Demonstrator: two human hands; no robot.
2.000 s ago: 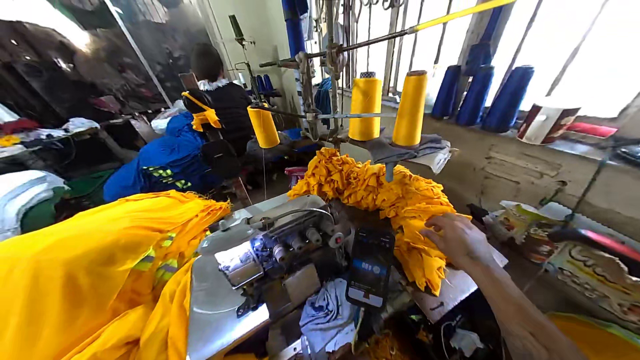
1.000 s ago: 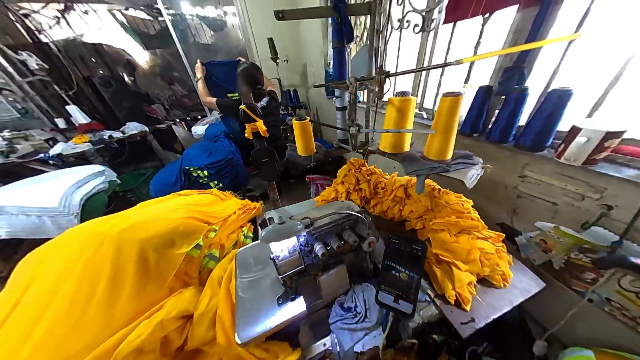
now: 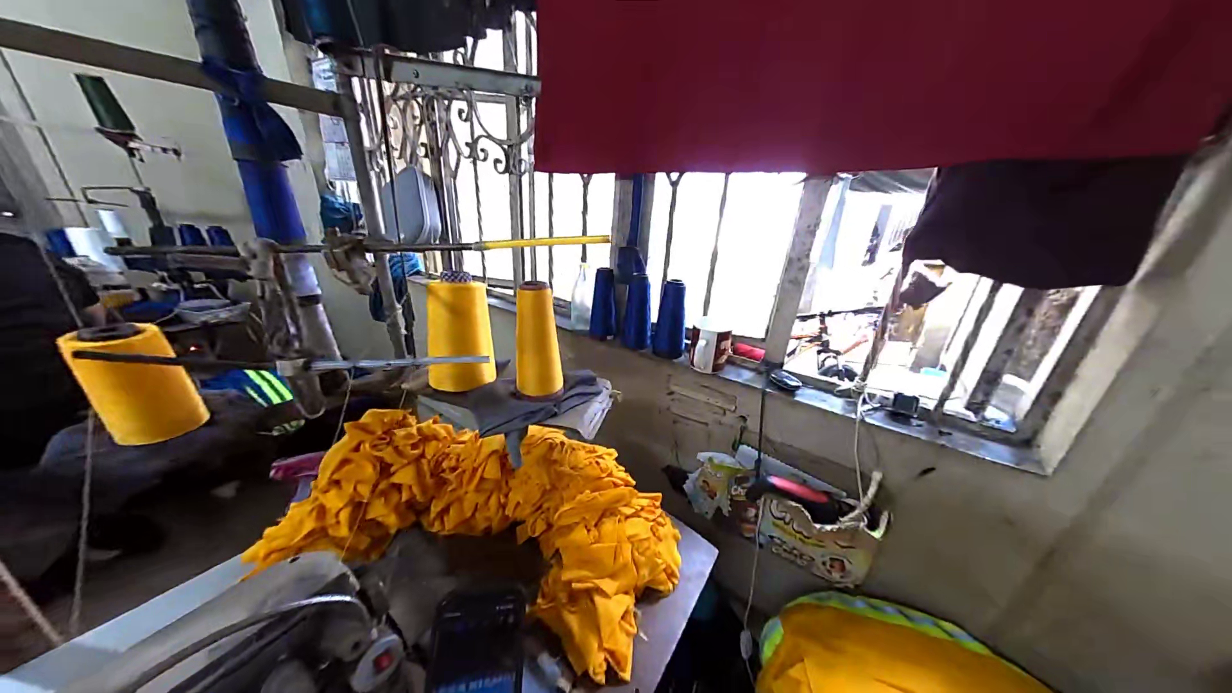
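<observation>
Neither of my hands shows in the head view at this moment. A gathered heap of orange-yellow fabric pieces [image 3: 577, 510] curves across the sewing machine table [image 3: 685, 577]. At the bottom left is the top of the sewing machine [image 3: 279, 626], partly cut off by the frame. A phone [image 3: 476, 640] stands between the machine and the fabric. Two yellow thread cones [image 3: 460, 332] [image 3: 538, 339] stand behind the heap, and another yellow cone [image 3: 135, 383] hangs tilted at the left.
Blue thread cones [image 3: 637, 313] and a mug [image 3: 710, 345] line the window sill [image 3: 924, 428]. A cardboard box [image 3: 818, 544] is against the wall. Yellow fabric with a reflective strip [image 3: 895, 645] lies bottom right. Red cloth [image 3: 866, 87] hangs over the window. A person's dark clothing [image 3: 38, 337] shows far left.
Two seconds ago my right hand rested on the orange-yellow heap; it was out of view one second ago and still is. The view has swung right and up towards the window.
</observation>
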